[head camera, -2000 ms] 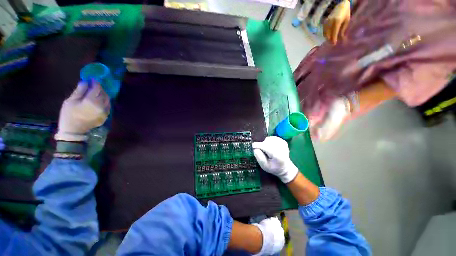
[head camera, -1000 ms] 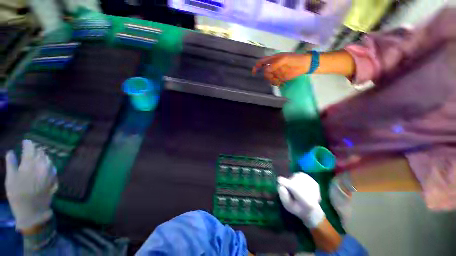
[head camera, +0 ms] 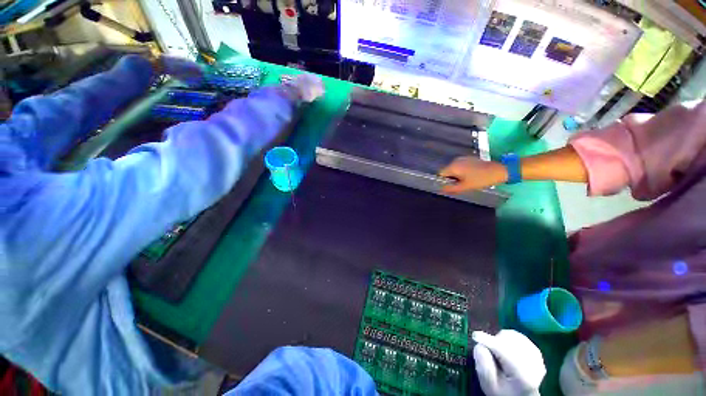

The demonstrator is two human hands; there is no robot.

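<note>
A dark green PCB panel [head camera: 414, 334] with rows of small boards lies on the black mat [head camera: 364, 232], its lower part cut off by the frame. My right hand [head camera: 508, 363], in a white glove, rests beside its right edge with the fingers curled. Whether it grips anything is hidden. My left hand is out of the picture; only its blue sleeve [head camera: 310, 373] shows at the bottom. A cyan cup [head camera: 548, 310] stands right of the panel, tilted in view, with a thin line above it.
A metal-railed black fixture [head camera: 410, 165] lies behind the mat; a pink-sleeved person's bare hand [head camera: 468, 175] is at its rail. Another cyan cup [head camera: 283, 169] stands on the green strip [head camera: 232, 255]. A blue-sleeved person [head camera: 178, 170] leans across the left bench. Paper sheets [head camera: 495, 46] hang behind.
The view has swung left and up, so my right hand and the panel appear lower. My left hand has left the picture. The left coworker released the cup and reaches over the bench.
</note>
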